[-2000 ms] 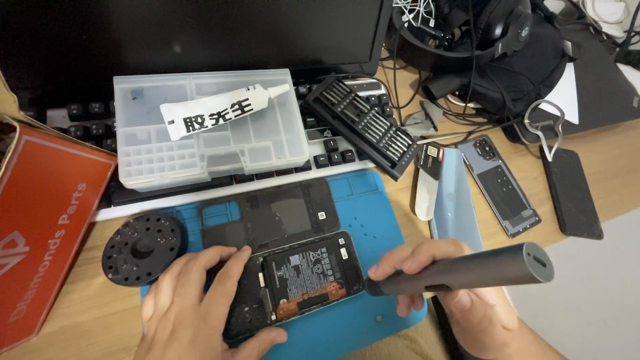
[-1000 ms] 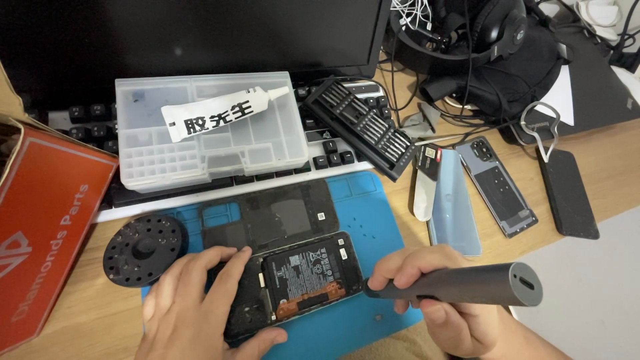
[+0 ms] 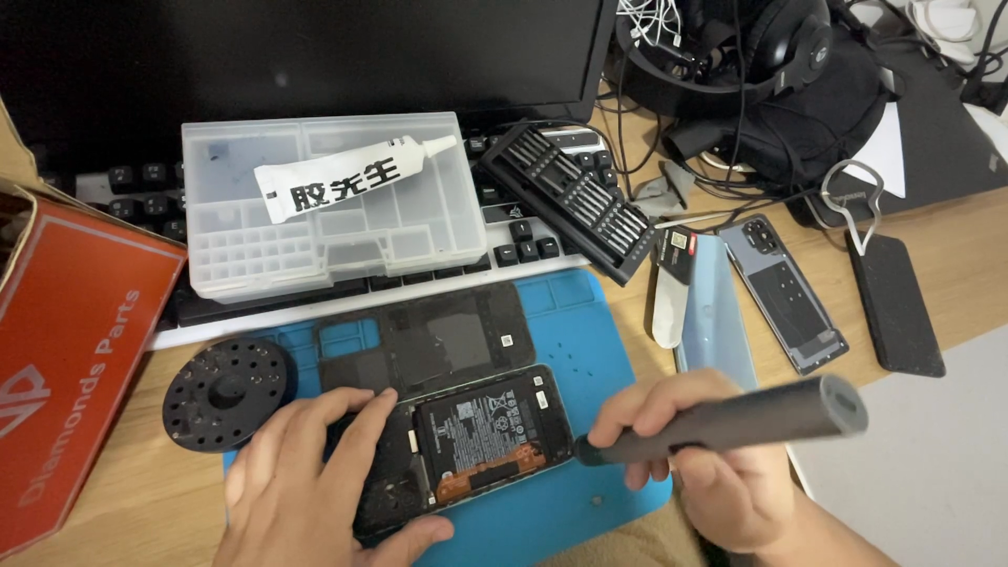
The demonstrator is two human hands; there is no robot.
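Observation:
An opened smartphone (image 3: 488, 437) with its battery and an orange flex cable exposed lies on a blue silicone repair mat (image 3: 598, 331). My left hand (image 3: 315, 480) rests over the phone's left end, fingers on its upper edge and thumb by its lower edge. My right hand (image 3: 693, 449) grips a dark grey pen-style electric screwdriver (image 3: 732, 421), whose front end is close to the phone's right end; its bit is hidden. Behind the phone lies a detached black back cover (image 3: 441, 339). Several tiny screws (image 3: 571, 358) are scattered on the mat.
A round black holder (image 3: 228, 394) stands left, beside an orange box (image 3: 87, 354). A clear parts case (image 3: 339, 236) bearing a white glue tube (image 3: 346, 177) and a bit set (image 3: 571, 205) lie over the keyboard (image 3: 425, 276). Phone parts (image 3: 780, 291) and a black slab (image 3: 894, 303) lie right.
The rear end of the screwdriver has swung slightly, while its front end stays by the phone's right end. My left hand has kept its place on the phone.

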